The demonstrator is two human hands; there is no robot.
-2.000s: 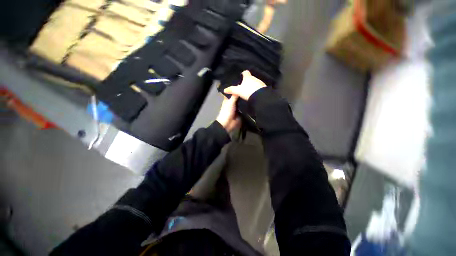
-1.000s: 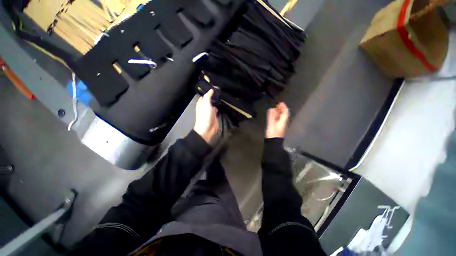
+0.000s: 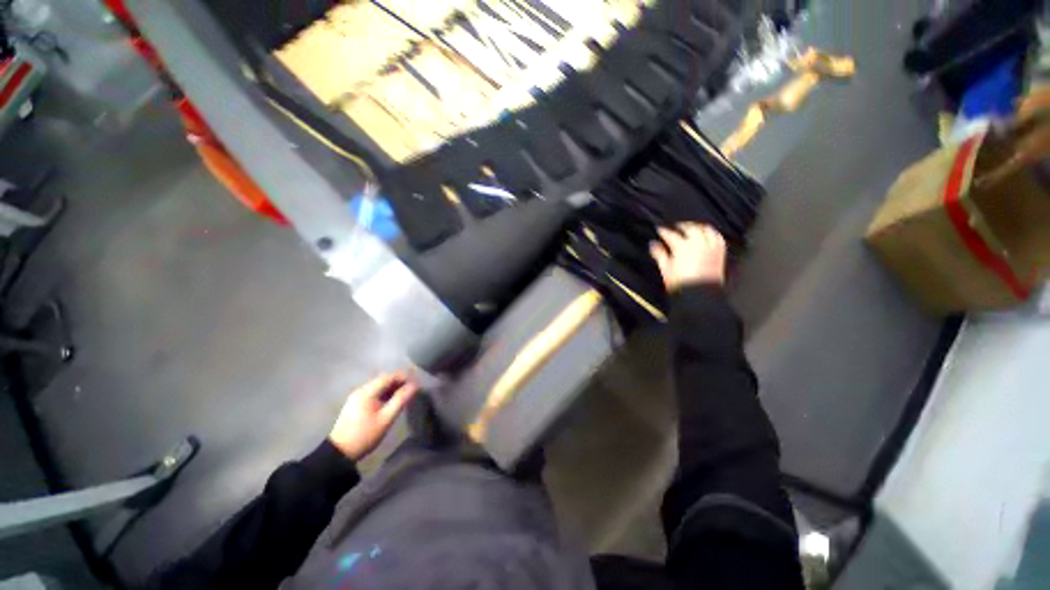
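A heap of black cut pieces point(image 3: 674, 190) lies at the front edge of the cutting table, with a few narrow tan strips among them. My right hand point(image 3: 691, 255) rests on the near side of the heap, fingers bent; whether it grips a piece is hidden. My left hand point(image 3: 373, 415) is away from the heap, near the table corner, empty with thumb and fingers apart. Black fabric waste point(image 3: 541, 156) with a comb-like row of slots lies behind the heap. A tan strip point(image 3: 535, 360) lies along the grey front ledge point(image 3: 553, 398).
Tan underlay paper point(image 3: 403, 92) shows on the table bed. Blue tape point(image 3: 375, 217) is at the table corner. White scraps point(image 3: 760, 55) and a crumpled tan strip point(image 3: 794, 87) lie beyond the heap. A cardboard box point(image 3: 950, 231) with a red stripe stands at right.
My left hand has let go of the black pieces and moved down-left past the table corner. My right hand has moved onto the heap. The view has shifted, showing the ledge with its tan strip.
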